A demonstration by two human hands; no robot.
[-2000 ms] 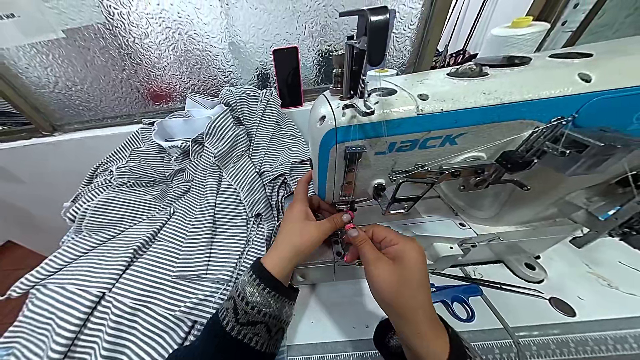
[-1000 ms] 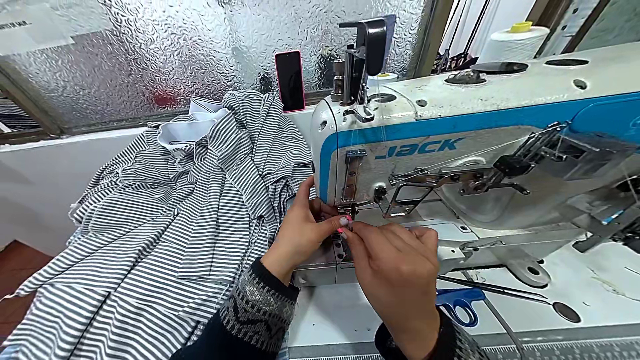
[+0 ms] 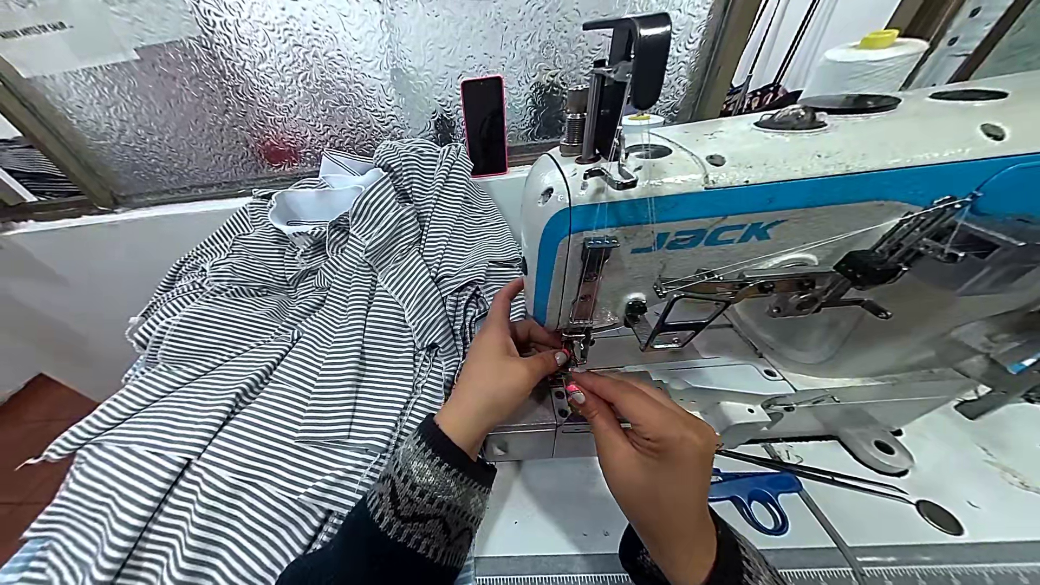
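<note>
The white and blue Jack sewing machine point(image 3: 715, 195) stands at the right, with thin white threads running down its front. My left hand point(image 3: 504, 370) is at the left side of the needle area, its thumb and fingers close around the needle clamp point(image 3: 577, 340). Just below and to the right, my right hand point(image 3: 650, 447) has its thumb and index finger pinched together under the presser foot area. Whatever lies between those fingertips is too small to make out. Whether my left fingertips grip something is hidden too.
Striped fabric pieces point(image 3: 309, 366) are heaped at the left. A phone point(image 3: 484, 126) leans against the window. Blue-handled scissors point(image 3: 756, 494), tweezers point(image 3: 812, 471) and a small round mirror point(image 3: 938, 517) lie on the white table. A white thread cone point(image 3: 865, 65) stands behind the machine.
My right hand has shifted slightly down from the needle area since a second ago, so its fingertips are now apart from my left thumb. My left hand has stayed in place.
</note>
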